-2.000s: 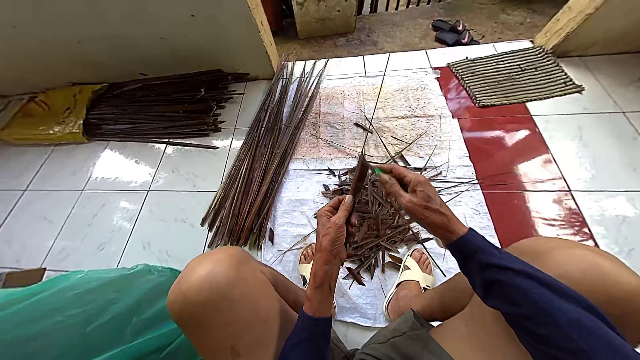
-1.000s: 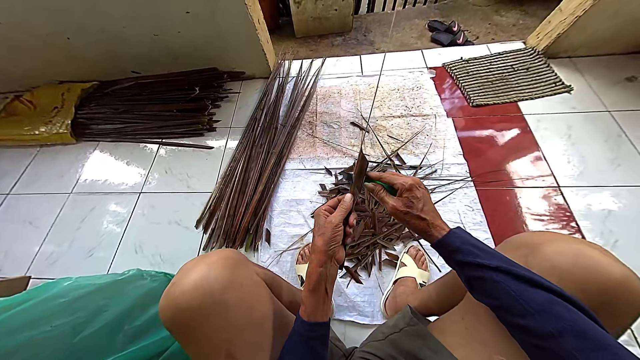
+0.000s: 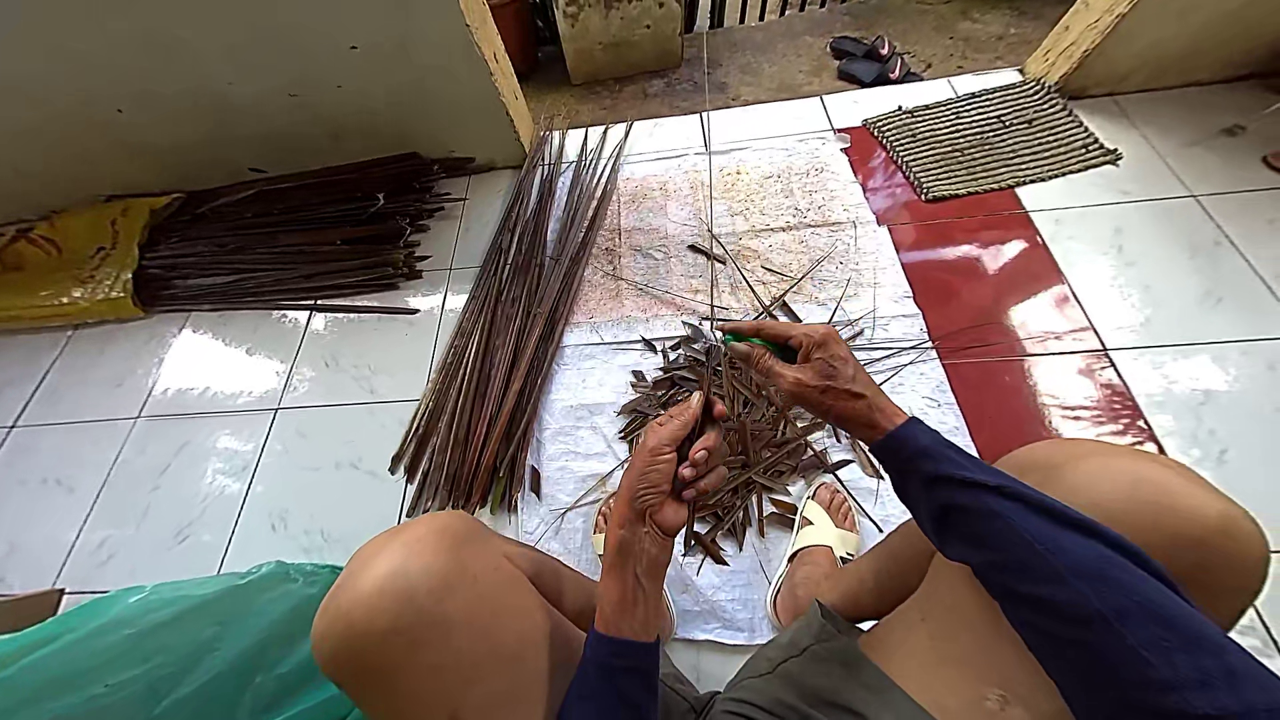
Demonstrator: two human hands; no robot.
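Observation:
My left hand [image 3: 670, 465] is closed around a narrow dried brown leaf strip [image 3: 707, 385], which points up and away from me. Just right of it, my right hand [image 3: 815, 375] grips a green-handled tool [image 3: 762, 345], probably a knife, against the strip's upper part; its blade is hard to make out. A thin, long rib or fibre runs upward from there. Below both hands, a heap of short cut leaf pieces [image 3: 755, 460] lies on a white woven plastic sheet [image 3: 580, 420]. A bundle of long leaf strips [image 3: 505, 350] rests along the sheet's left side.
Farther left, another dark leaf bundle [image 3: 290, 235] sticks out of a yellow sack [image 3: 75, 265] by the wall. A green plastic sheet [image 3: 180, 645] lies at lower left. A ribbed mat [image 3: 990, 140] and black slippers [image 3: 872, 62] are at upper right. My sandalled feet flank the heap.
The broad brown leaf piece held upright between my hands earlier now looks narrow, with a long thin line rising above it. My right hand has stayed close to my left, still with the green handle.

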